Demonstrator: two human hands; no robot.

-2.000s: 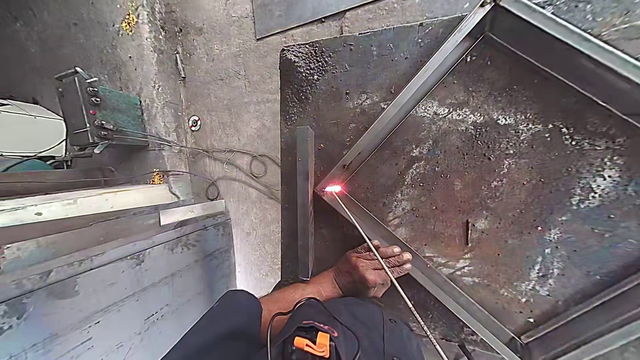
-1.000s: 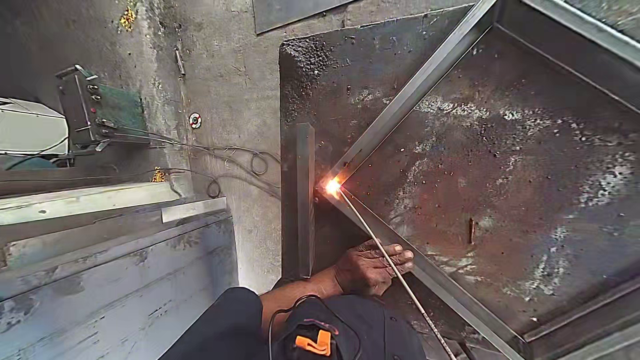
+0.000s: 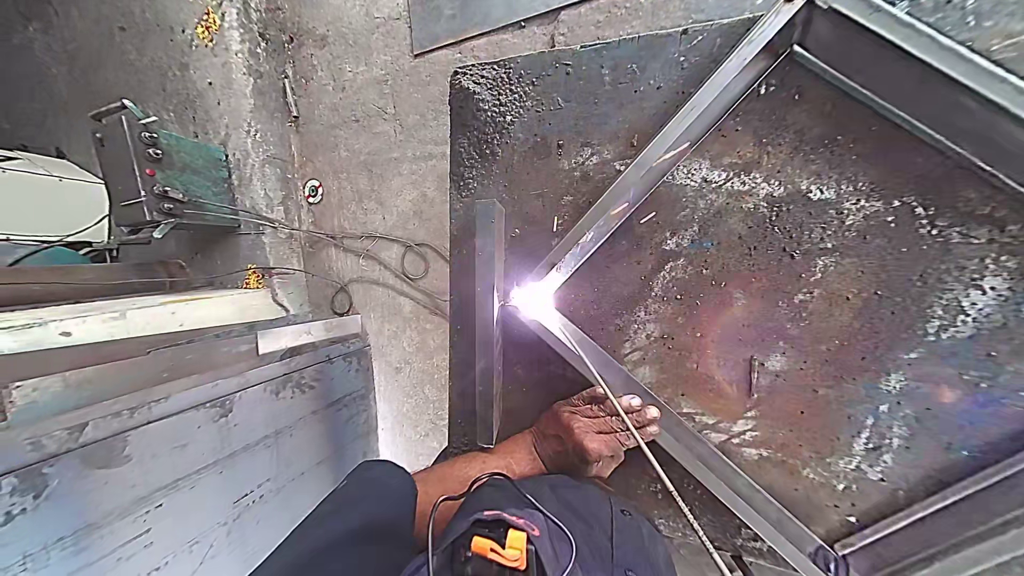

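Observation:
My left hand (image 3: 596, 432) rests against the lower bar of an angle-steel frame (image 3: 720, 472), its fingertips on the bar's edge; whether it grips the bar is unclear. A long, thin welding electrode (image 3: 652, 460) passes above these fingers. Its far end meets the frame's left corner, where a white-violet arc glares and hides the joint. Small sparks fly above the upper bar. The electrode's near end runs down to the bottom edge of the view. My right hand is not in view.
The frame lies on a stained steel plate (image 3: 800, 272). A loose steel bar (image 3: 490, 320) lies left of the arc. Farther left are a welding machine (image 3: 172, 172), cables (image 3: 360, 240) on the concrete floor, a small disc (image 3: 313, 190) and stacked metal pieces (image 3: 200, 424).
The glow at the frame's corner has grown from small and reddish, through orange, to a large white-violet glare with sparks. My left hand has stayed at the lower bar.

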